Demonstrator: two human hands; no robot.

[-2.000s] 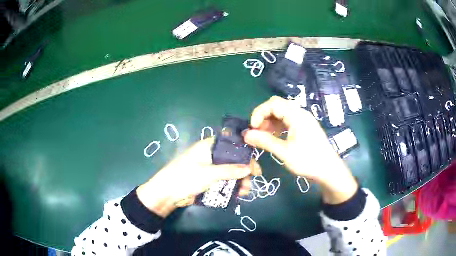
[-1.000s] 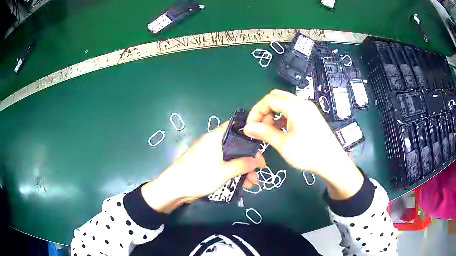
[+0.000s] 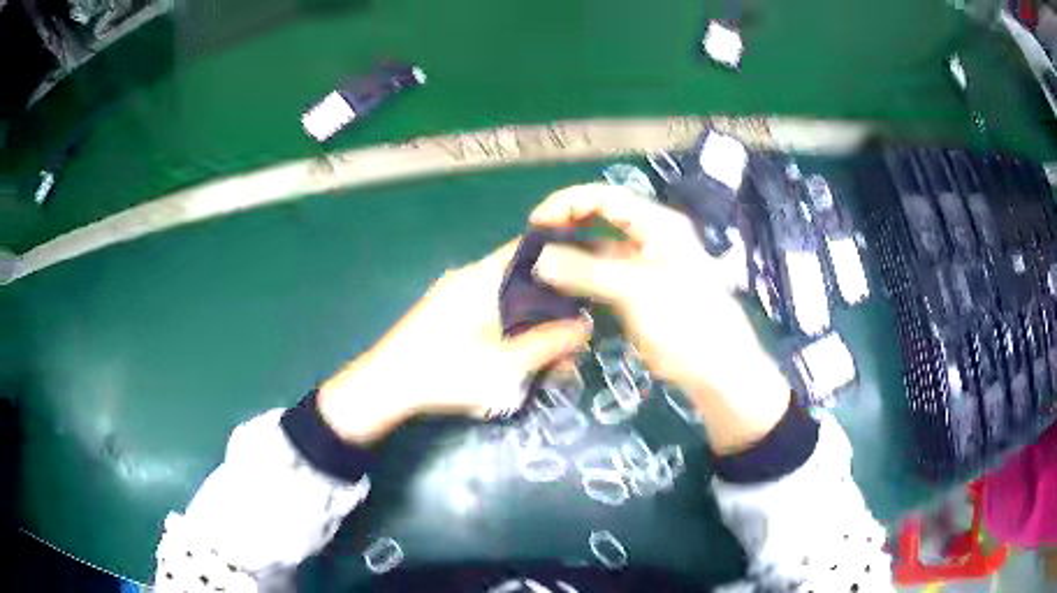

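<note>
A black phone half-assembly (image 3: pixel 536 295) is held over the green surface at the middle of the view. My left hand (image 3: pixel 469 336) is closed around it from below and the left, with the thumb across its lower part. My right hand (image 3: pixel 638 278) is over its upper end, with bent fingers and thumb touching it. The frame is blurred, so I cannot tell whether the right fingertips hold a small part. The keypad end is mostly hidden by my left hand. Several thin white rings (image 3: pixel 616 400) lie loose below and right of the hands.
A heap of black-and-white phones (image 3: pixel 808 290) lies to the right, beside a large black blister tray (image 3: pixel 974 313). A worn cream strip (image 3: pixel 406 162) crosses behind. Single phones (image 3: pixel 329 116) lie on the far green strip. A red stool (image 3: pixel 948 550) and pink fabric (image 3: pixel 1026 487) are at lower right.
The camera view has shifted. The phone is more upright and more covered by my hands, and my right hand has moved onto its upper end. The keypad no longer shows clearly.
</note>
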